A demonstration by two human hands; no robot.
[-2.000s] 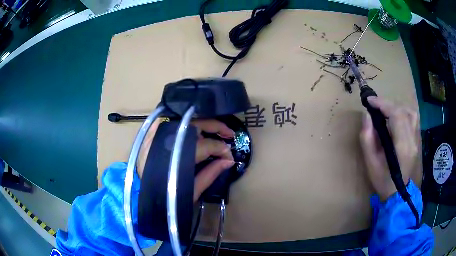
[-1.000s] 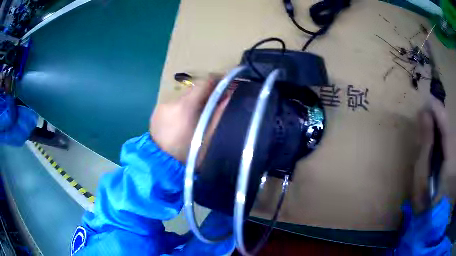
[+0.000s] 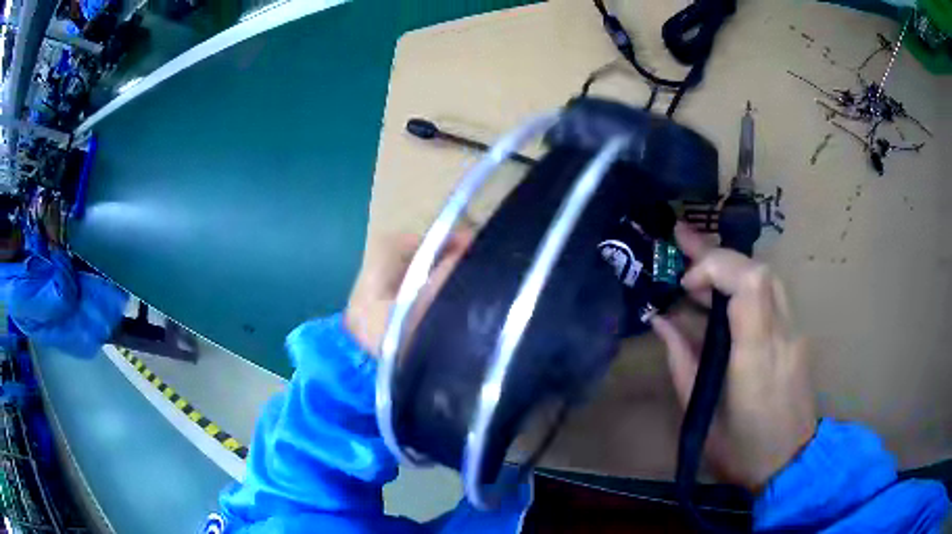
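The black headset (image 3: pixel 512 302) with two silvery curved headband tubes is tilted over the cardboard, partly blurred. My left hand (image 3: pixel 402 282) is behind the headband and holds it; its fingers are mostly hidden. The open earcup shows a green circuit board (image 3: pixel 667 262) and a round part with a white ring. My right hand (image 3: pixel 746 355) has thumb and fingertips at the earcup's right edge. It also holds the soldering iron (image 3: pixel 740 219), its metal tip pointing up and away from the earcup. The boom microphone (image 3: pixel 422 128) sticks out left.
Small leaded components (image 3: pixel 875 110) lie piled on the cardboard sheet (image 3: pixel 825 344) at upper right, near the green solder spool (image 3: pixel 927 40). A black headset cable (image 3: pixel 689 37) lies at the top. A person in blue (image 3: pixel 63 297) is at the far left.
The view has shifted left. My right hand has moved from the component pile to the open earcup, with the iron still held. The headset has tilted and its headband has turned.
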